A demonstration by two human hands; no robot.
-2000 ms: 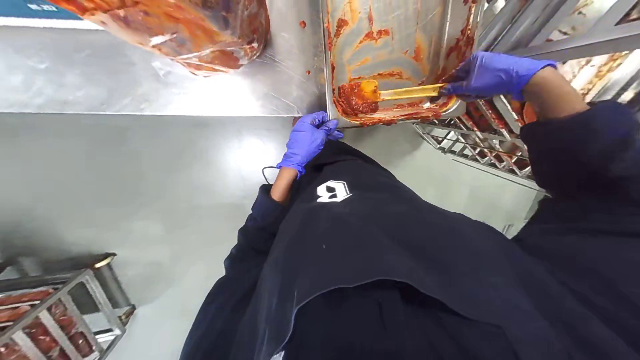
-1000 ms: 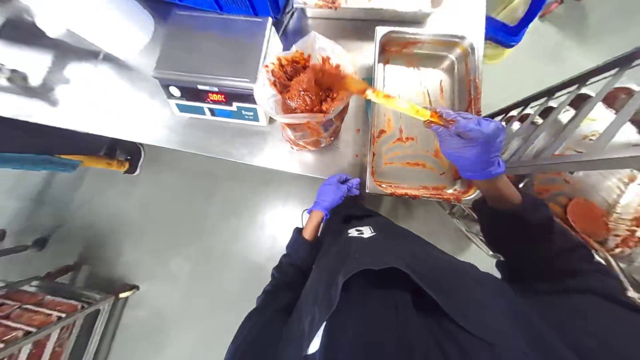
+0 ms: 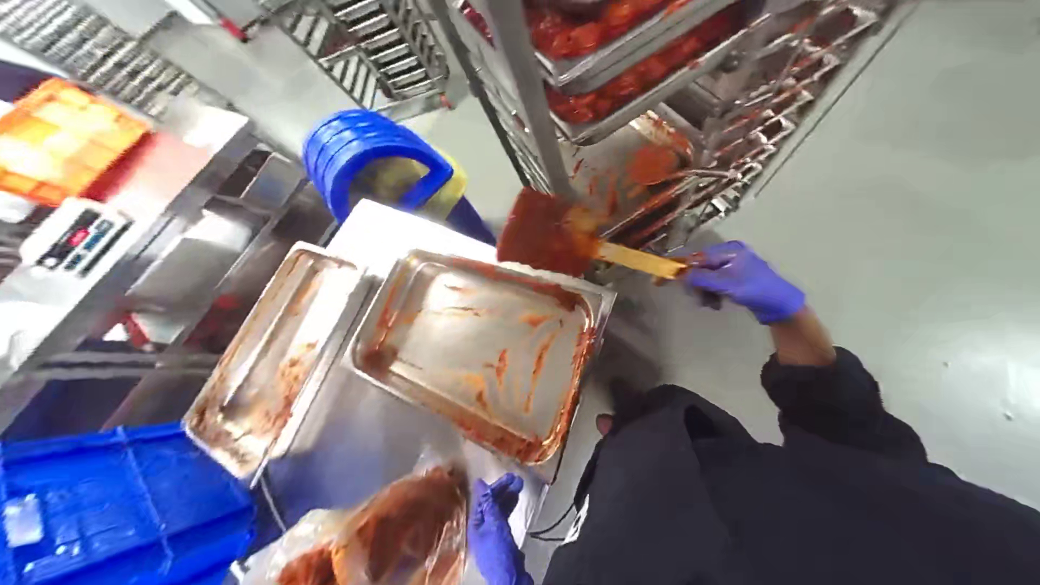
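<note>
My right hand (image 3: 746, 280), in a purple glove, grips the yellow handle of a scraper (image 3: 640, 258); its broad blade, coated in red sauce, hangs over the far edge of a steel tray. That tray (image 3: 479, 341) holds only smears of red sauce. My left hand (image 3: 497, 528), also gloved, is at the table edge beside a clear plastic bag of red, sauced food (image 3: 406, 528). Its fingers look bent, and whether it touches the bag I cannot tell. A second smeared steel tray (image 3: 280, 357) lies left of the first.
A rack (image 3: 561, 122) with trays of red food stands beyond the table. Blue tubs (image 3: 366, 154) are behind the trays. A blue crate (image 3: 122, 504) lies at the lower left. Further left are a scale (image 3: 77, 236) and an orange crate (image 3: 65, 138).
The view has swung strongly toward the rack. The scraper, over the bag and tray a second ago, is now at the tray's far edge, still in my right hand.
</note>
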